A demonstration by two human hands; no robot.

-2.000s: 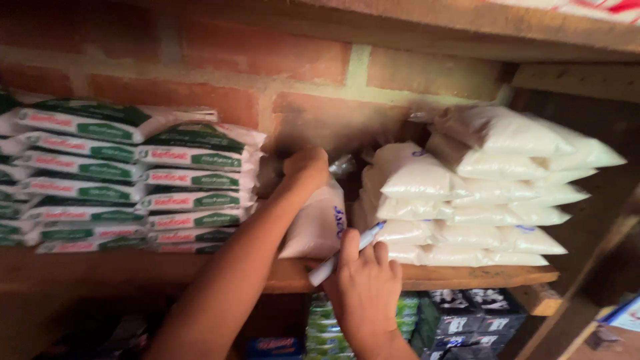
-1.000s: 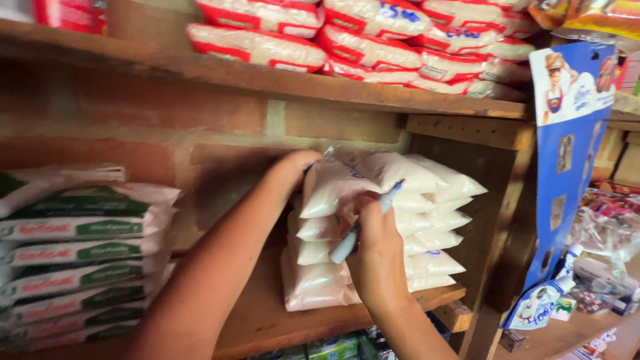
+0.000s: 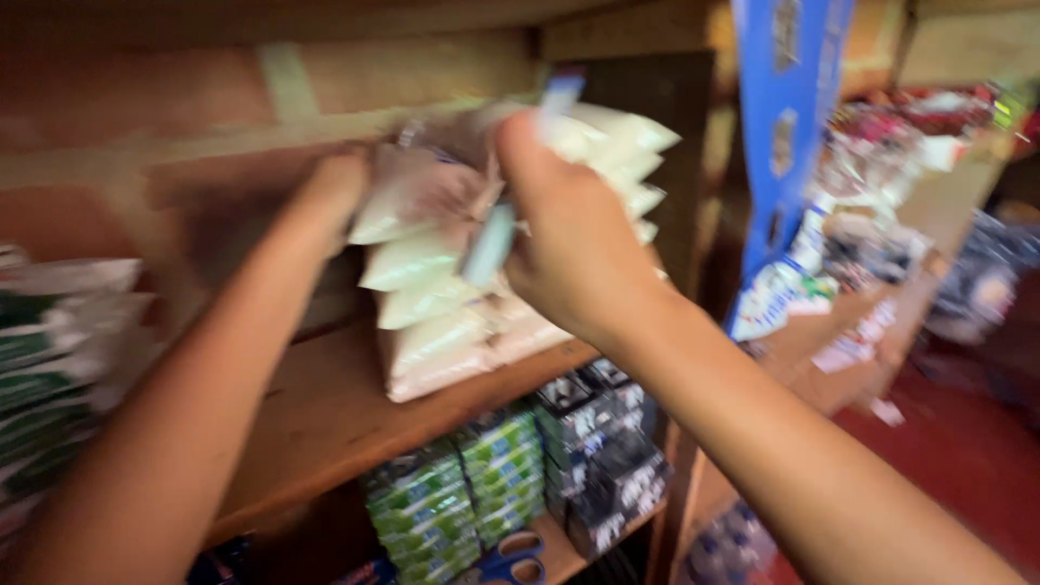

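Note:
Plastic bags of a white granular product [image 3: 422, 313] stand stacked on a wooden shelf [image 3: 325, 406] against a brick wall. My left hand [image 3: 345, 183] is at the back left of the stack, beside the upper bags; its fingers are blurred and mostly hidden, so its hold cannot be told. My right hand [image 3: 561, 236] is in front of the stack near the top, closed around a pale marker pen [image 3: 490, 244] with a dark blue end pointing up. The top left bag [image 3: 414, 195] lies between the two hands.
Green-and-white packets [image 3: 49, 357] are piled at the left. Below the shelf are green packs [image 3: 439, 504], dark boxes [image 3: 605, 455] and blue-handled scissors [image 3: 520, 561]. A blue hanging display strip [image 3: 784, 122] and a wooden upright [image 3: 707, 187] stand to the right, with bagged goods [image 3: 877, 154] beyond.
The bag upright between my hands two seconds ago no longer stands apart at the stack's left. Both hands have moved to the stack's top. The view has swung right.

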